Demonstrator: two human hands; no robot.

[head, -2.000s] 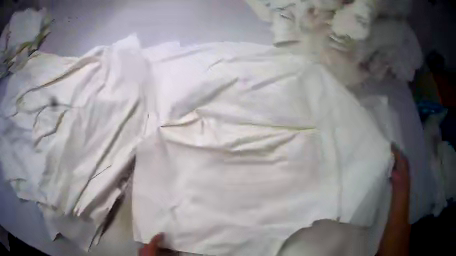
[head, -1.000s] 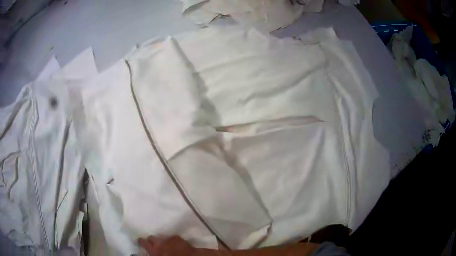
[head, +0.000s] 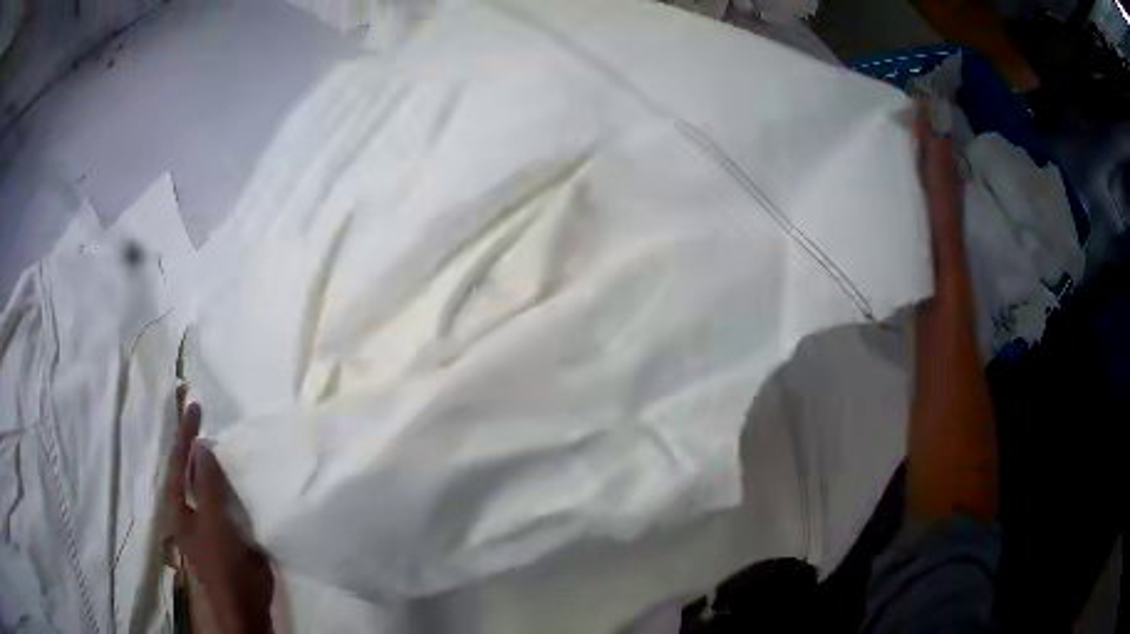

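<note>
A large cream-white garment panel spans the middle of the view, rumpled and partly raised, with a double stitched seam running down its right part and a curved cut at the lower right. My left hand grips its lower left edge. My right hand grips its upper right corner, with the forearm coming up from the lower right. Another white panel with a seam shows beneath it at the lower right. My fingertips are partly hidden by the cloth.
More white panels lie at the left with pointed edges. The pale table shows at the upper left. A blue basket with white pieces stands at the right. Part of another cloth heap shows at the top edge.
The view has shifted. The folded panel with the dark seam edge is now opened out across the middle. My right hand has come into view at the upper right, and my left hand is farther left.
</note>
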